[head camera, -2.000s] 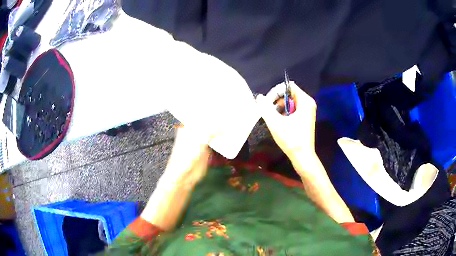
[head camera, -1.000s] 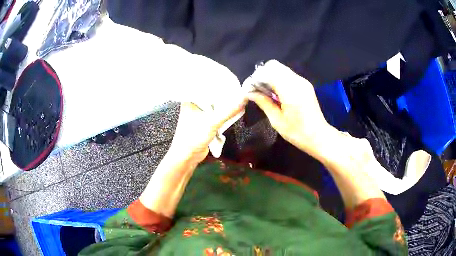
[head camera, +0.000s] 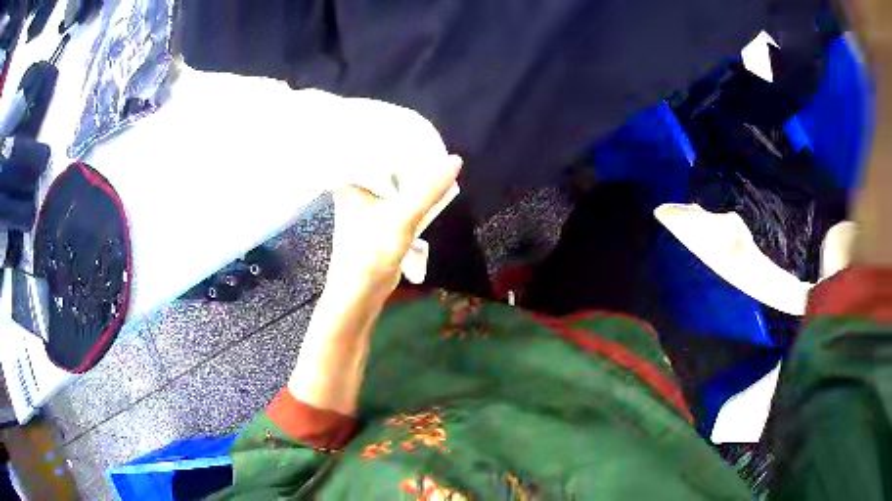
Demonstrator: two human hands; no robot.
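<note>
My left hand (head camera: 386, 230) is closed on the white collar (head camera: 416, 262) of the dark garment (head camera: 469, 78); a folded bit of collar shows below the fingers. The dark cloth spreads beyond the hand. The overexposed white area hides where collar ends and table begins. My right hand is out of the picture; only its blurred forearm and rust-red cuff show at the right edge. No snips or needle can be made out.
A round black tray with red rim (head camera: 127, 245) holds small shiny discs at the left of the white table. A crinkled clear bag (head camera: 122, 73) lies beyond it. Blue crates (head camera: 186, 468) stand lower left and right. Another cream collar (head camera: 724, 245) lies on black cloth at right.
My right hand has left the collar and moved off to the right, out of the picture. My left hand keeps its hold. The view has shifted slightly.
</note>
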